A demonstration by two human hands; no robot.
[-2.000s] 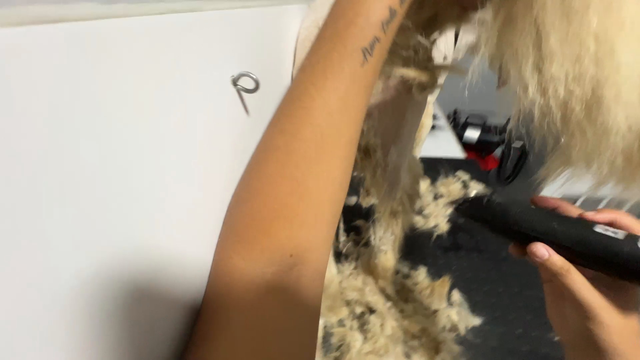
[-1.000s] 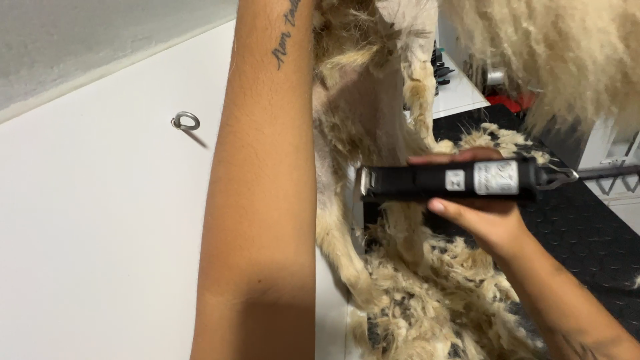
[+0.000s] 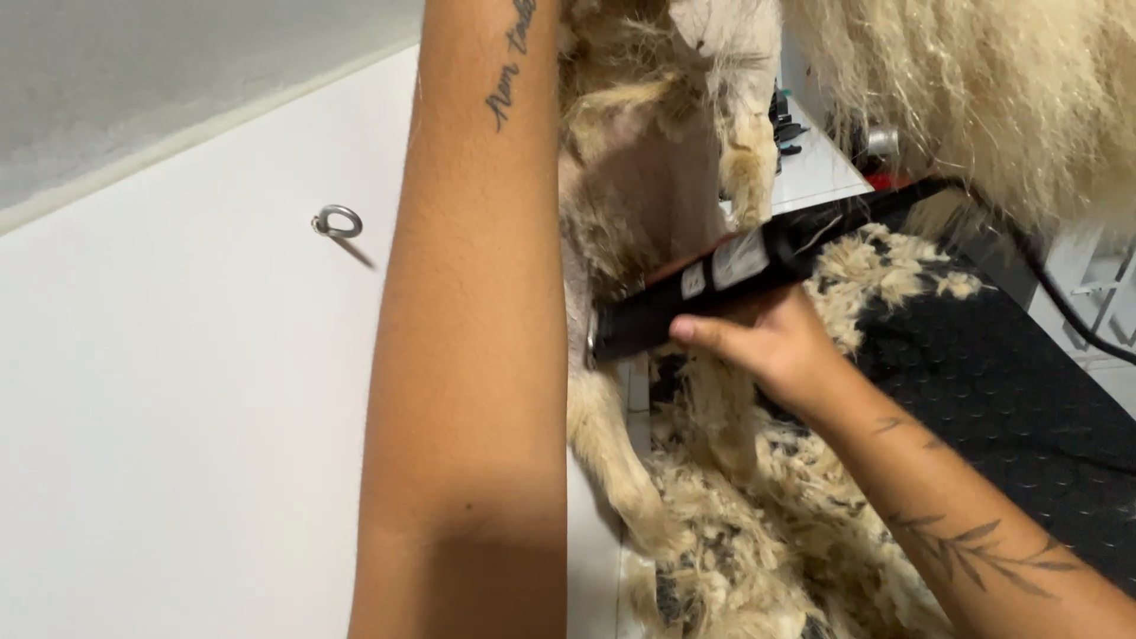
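My right hand (image 3: pixel 763 337) grips a black corded electric hair clipper (image 3: pixel 692 297) from below, thumb along its near side. The clipper's blade end touches or nearly touches a long-haired, cream-coloured animal, probably a dog (image 3: pixel 639 177), at the top of a leg beside its short-clipped belly. My left forearm runs upright through the middle of the view, and the left hand is beyond the top edge, hidden from sight. Long uncut fur (image 3: pixel 967 98) hangs at the upper right. Lower down, a furry leg (image 3: pixel 612 453) stands beside the heap of cut fur.
Clumps of cut fur (image 3: pixel 737 550) lie over a black textured table mat (image 3: pixel 967 382). A metal eye hook (image 3: pixel 340 222) sticks out of the white surface at left. The clipper's black cord (image 3: pixel 1056 302) loops down at right. Dark tools (image 3: pixel 785 133) lie on a white surface behind.
The clipper in my right hand has moved left from beside the hanging fur to the animal's leg and belly, and its blade end now tilts downward. The view has shifted.
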